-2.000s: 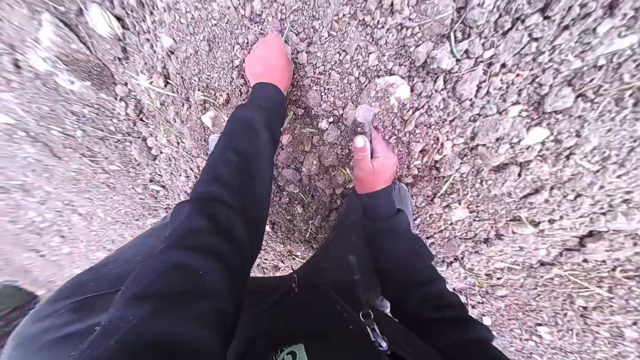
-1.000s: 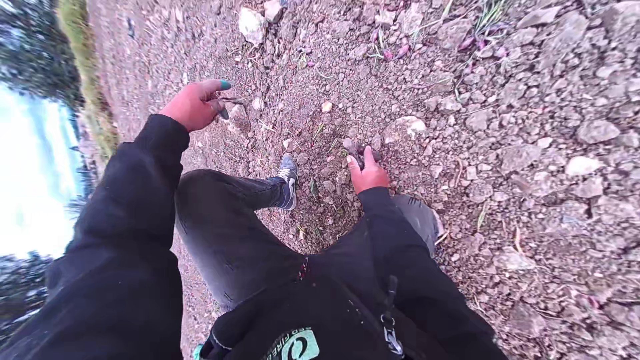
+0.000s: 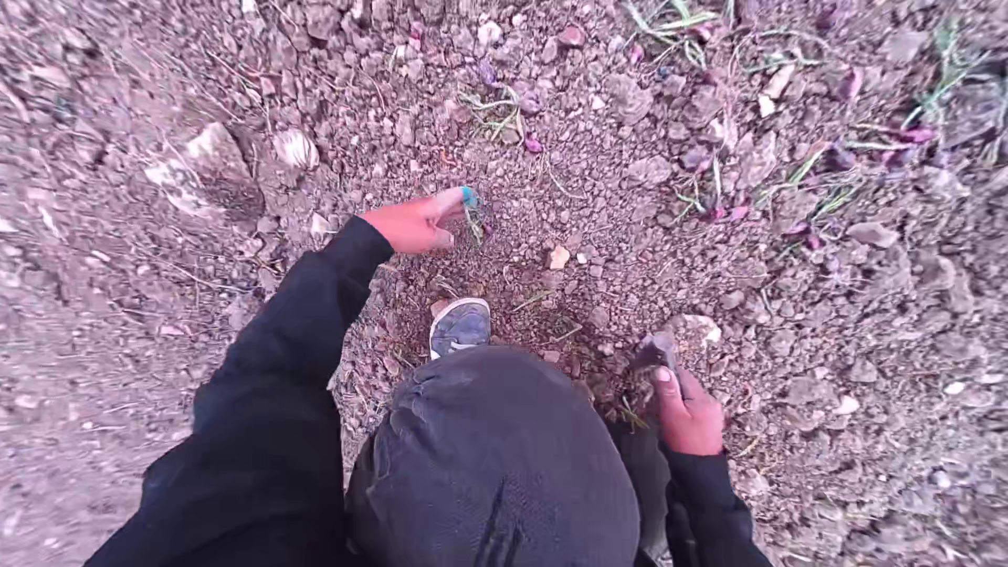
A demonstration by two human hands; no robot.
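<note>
My left hand (image 3: 417, 222) reaches low over the soil with thumb and fingers apart; teal tape or a covering wraps one fingertip. A small green sprig with a dark purplish end (image 3: 476, 224) lies right by those fingertips, and whether they touch it is unclear. On the right, my right hand (image 3: 693, 413) is closed around a small hand tool with a dull metal head (image 3: 655, 352); its handle is mostly hidden in the fist. The head points up and left, just above the ground near a pale stone (image 3: 699, 327).
Purple bulbs with green leaves (image 3: 839, 153) lie scattered at the upper right, with a smaller bunch (image 3: 504, 114) at top centre. A large rock (image 3: 213, 173) sits at the upper left. My shoe (image 3: 459, 324) stands on cloddy soil between the hands.
My left hand, raised off to the left a second ago with a thin stalk at its fingers, is now low over the soil. The right hand still holds the tool. The view has swung.
</note>
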